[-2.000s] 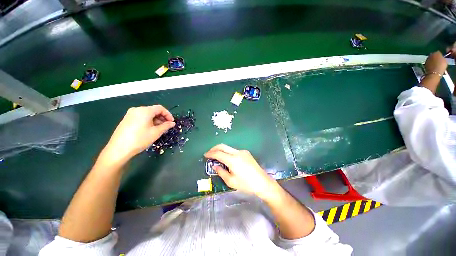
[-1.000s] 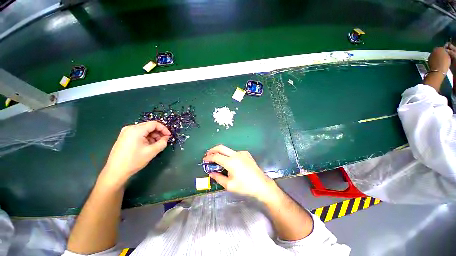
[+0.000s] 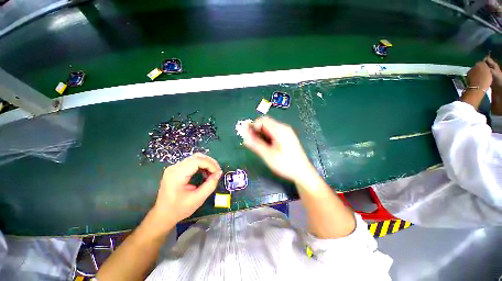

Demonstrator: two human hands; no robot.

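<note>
A watch housing [image 3: 236,180] lies on the green bench near its front edge, with its yellow-and-white battery [image 3: 222,200] just below it. My left hand [image 3: 190,184] is left of this housing, thumb and index finger pinched together; whether a small part is between them cannot be told. My right hand [image 3: 275,145] is blurred, its fingertips at the right side of the white pad heap [image 3: 240,128], partly covering it; what it holds is not visible. The heap of small leaded components [image 3: 177,137] lies beyond my left hand.
Another housing [image 3: 281,99] with battery lies near the white rail [image 3: 220,83]. More housings [image 3: 172,66] are on the belt. A clear plastic sheet [image 3: 41,137] is at left, a pale stick [image 3: 410,135] at right. Another person's sleeve [image 3: 462,137] reaches over the bench at far right.
My right hand has let go of the near housing and moved up to the white heap. My left hand has moved from the dark heap towards the housing. The belt housings have shifted left.
</note>
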